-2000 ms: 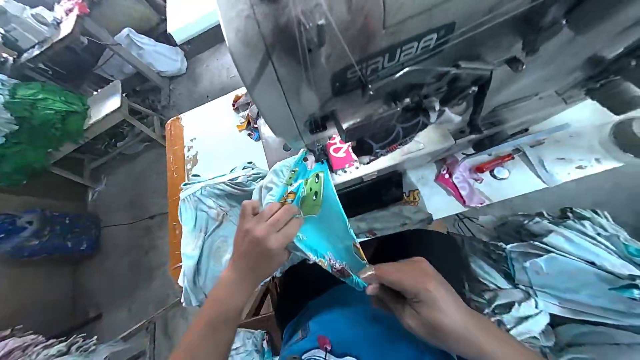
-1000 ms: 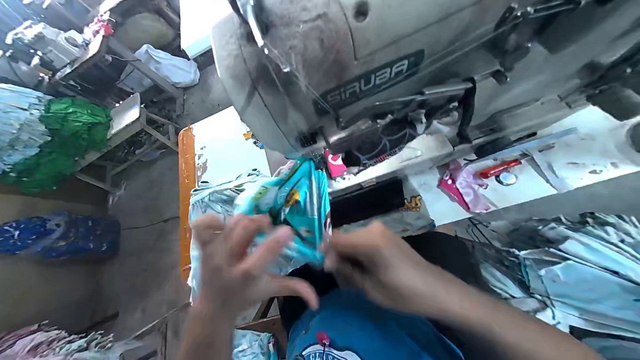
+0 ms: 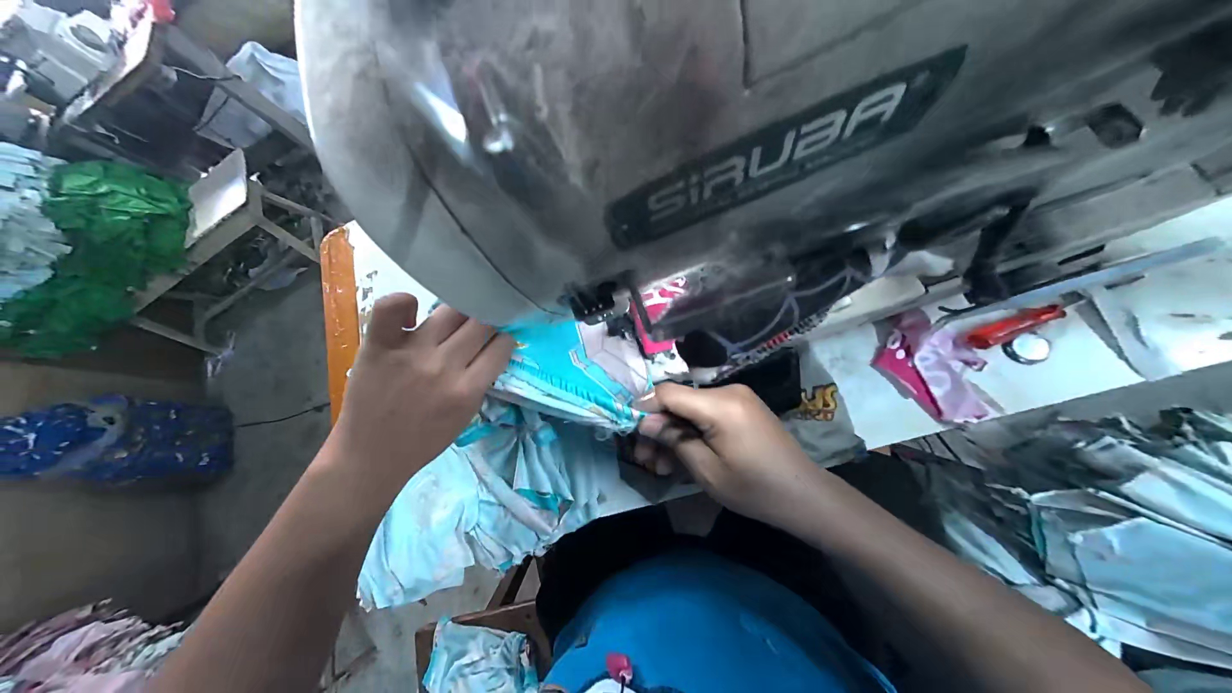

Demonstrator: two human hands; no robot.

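A Siruba sewing machine (image 3: 674,144) fills the upper middle of the head view. Just below its needle area lies a turquoise printed fabric piece (image 3: 568,371), partly hidden under the machine head. My right hand (image 3: 717,433) pinches the right corner of this piece between thumb and fingers. My left hand (image 3: 423,375) rests over its left end with bent fingers; the fingertips and their hold are hidden. Pale turquoise cloth (image 3: 472,491) hangs over the table edge beneath my left hand. A pink fabric piece (image 3: 661,313) shows behind the presser area.
On the white table (image 3: 866,385) at the right lie pink cloth (image 3: 929,371), a red-handled tool (image 3: 1015,327) and a small round metal object (image 3: 1027,347). Piled pale fabric (image 3: 1126,539) is at far right. Green bundles (image 3: 115,241) and a blue bundle (image 3: 115,438) are at left.
The turquoise piece, held up before the machine and then bunched between both hands, now lies flatter at the needle area. My left hand has moved up beside the machine head. The view has moved closer.
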